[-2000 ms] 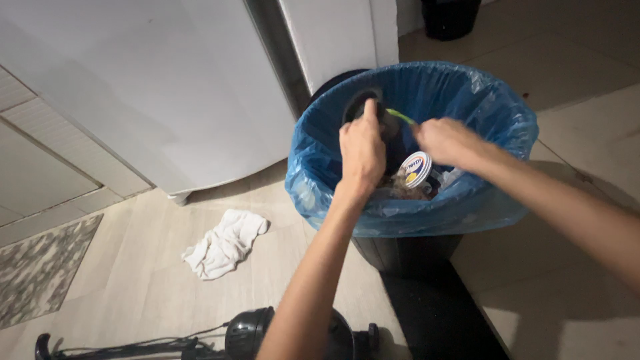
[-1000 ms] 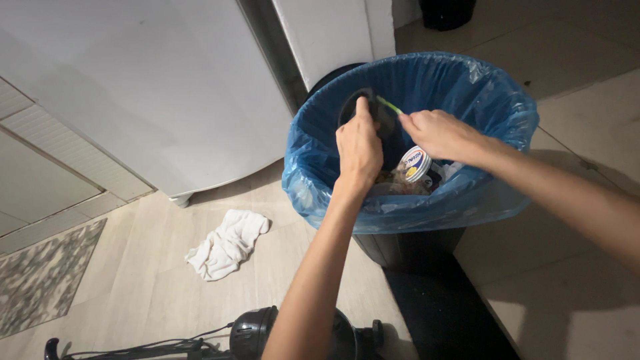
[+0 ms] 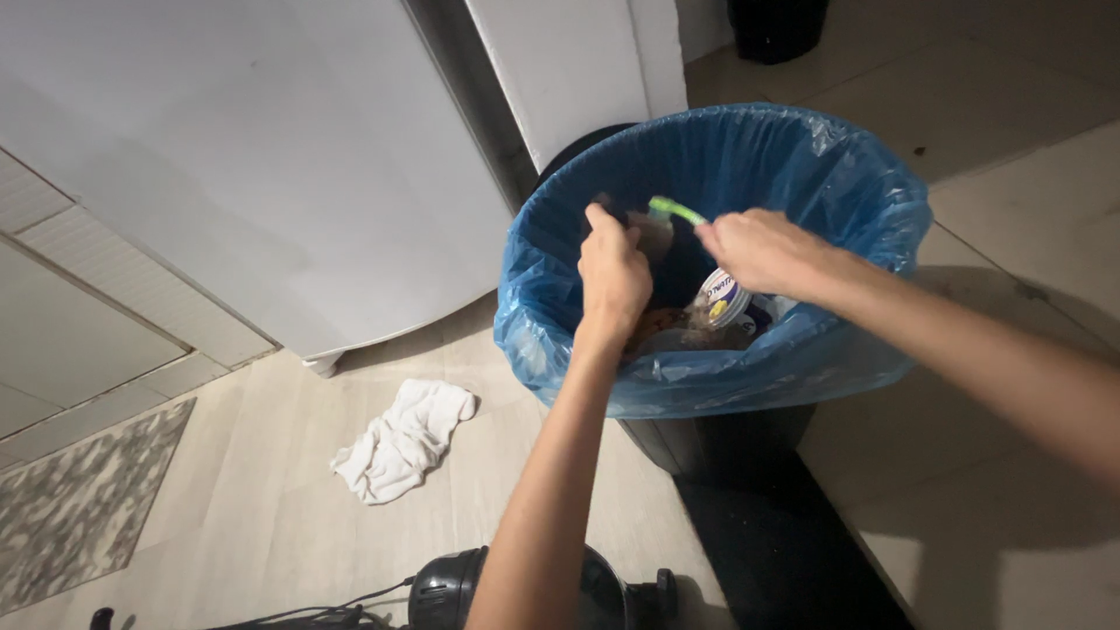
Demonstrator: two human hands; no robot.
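My left hand (image 3: 615, 271) grips a dark, rounded part (image 3: 608, 210), blurred and partly hidden by my fingers, over the mouth of a bin with a blue plastic liner (image 3: 560, 367). A greyish, dusty piece or clump (image 3: 652, 236) shows just right of those fingers. In my right hand (image 3: 757, 249) is a green toothbrush-like brush (image 3: 675, 210), its head pointing left toward the dark part. Whether the brush touches it is not clear. Below both hands, inside the liner, lie a white printed tub (image 3: 724, 296) and dusty rubbish (image 3: 669, 331).
A white appliance (image 3: 262, 175) stands left of the bin. On the floor are a crumpled white cloth (image 3: 407, 442), a patterned mat (image 3: 87, 507), and a black vacuum-cleaner-like machine (image 3: 446, 591) with a cord. A black strip (image 3: 787, 542) runs below the bin; another black container (image 3: 777, 26) stands behind.
The greyish, dusty piece beside my left fingers shows more clearly now. Both hands stay over the bin, still holding the dark part and the green brush.
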